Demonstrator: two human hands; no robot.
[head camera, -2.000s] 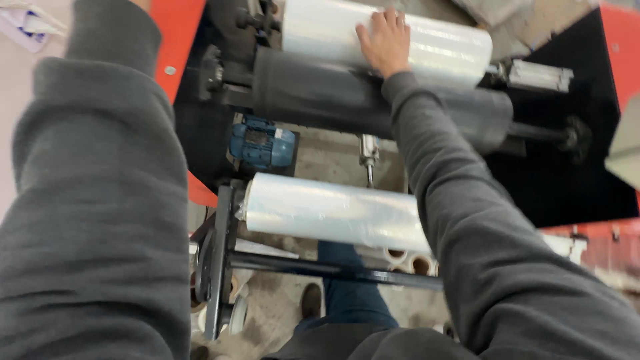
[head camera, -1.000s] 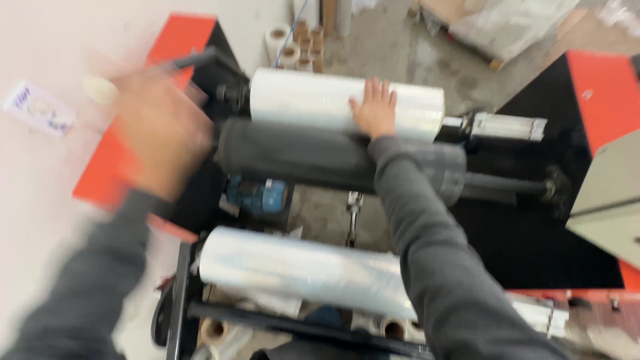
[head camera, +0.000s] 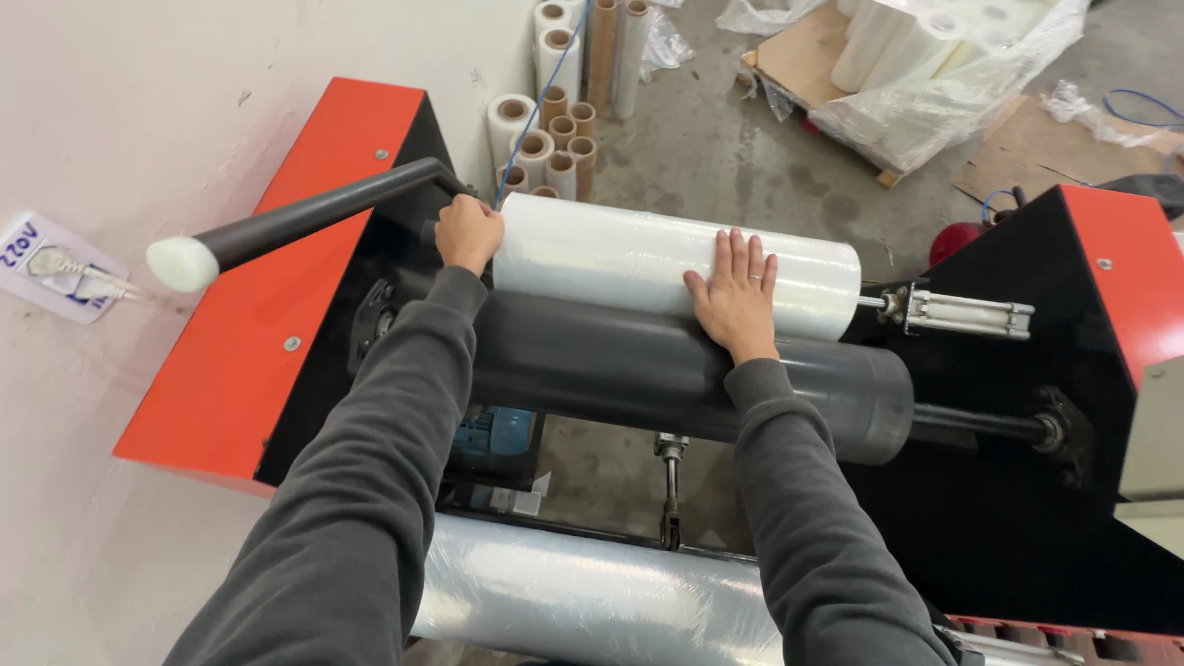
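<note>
A roll of clear plastic film (head camera: 610, 254) lies across the machine behind a black rubber roller (head camera: 601, 356). My right hand (head camera: 737, 296) rests flat on the film roll with its fingers spread. At the roll's left end is my left hand (head camera: 469, 231), its fingers curled; whether it grips something there is hidden. Just beside it, a black lever arm (head camera: 314, 208) with a pale end rises to the left. A pneumatic cylinder (head camera: 971, 314) meets the roll's right end. A second film roll (head camera: 592, 587) lies below, nearer my body.
Orange-and-black side housings (head camera: 250, 324) flank the rollers. Cardboard cores (head camera: 581, 153) and film rolls stand by the wall. Behind is a pallet (head camera: 814, 65) with wrapped rolls. A blue motor (head camera: 495, 430) sits underneath, and a plugged wall socket (head camera: 65, 268) is at left.
My left hand, blurred over the left housing a second ago, is now at the film roll's left end. My right hand stays on the roll. The view has shifted.
</note>
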